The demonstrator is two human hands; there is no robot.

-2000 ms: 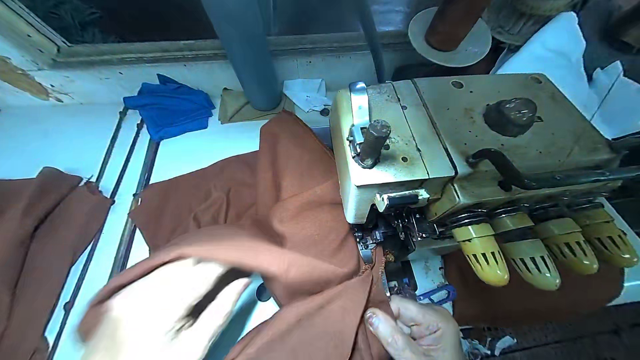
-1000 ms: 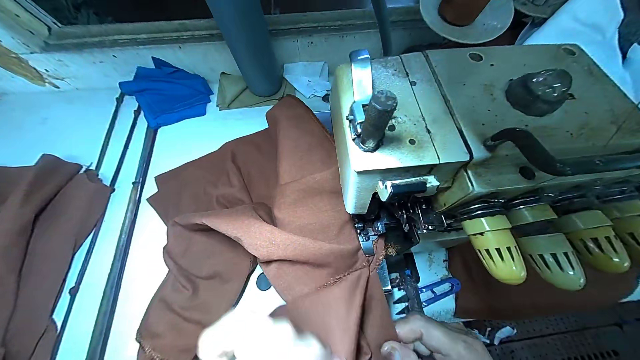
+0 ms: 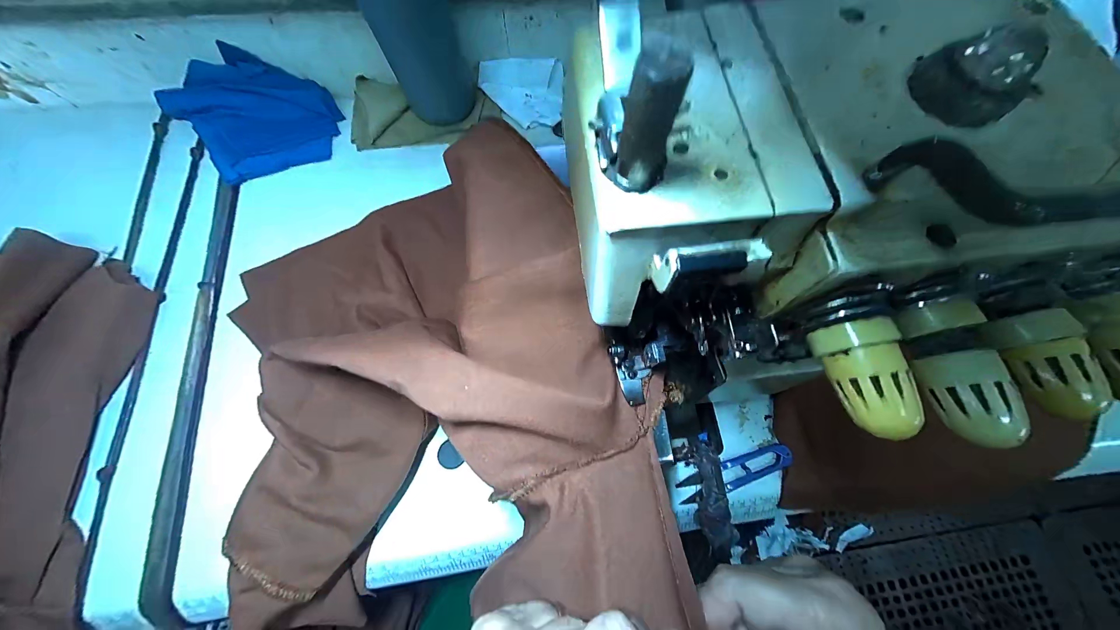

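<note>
A brown fabric garment piece [image 3: 525,367] with stitched seams lies folded on the white table, its right edge under the presser foot [image 3: 632,381] of an overlock sewing machine [image 3: 700,184]. At the bottom edge my left hand [image 3: 556,618] is on the lower part of the cloth, only its knuckles in view. My right hand [image 3: 792,595] holds the cloth's lower right edge, below the foot; its fingertips are partly hidden. Blue-handled thread snips [image 3: 757,466] lie just right of the seam, partly behind a dark machine part.
Yellow tension knobs [image 3: 866,376] line the machine's front. Another brown cloth [image 3: 919,446] lies beneath them. More brown fabric [image 3: 74,394] is at the far left, near metal rods [image 3: 188,394]. A blue cloth [image 3: 249,114] and a folded tan cloth [image 3: 385,114] lie behind, by a grey post [image 3: 424,52].
My left hand has moved from the lower left to the bottom middle, onto the cloth. The lifted left part of the cloth has come down onto the table. The view has moved closer to the machine.
</note>
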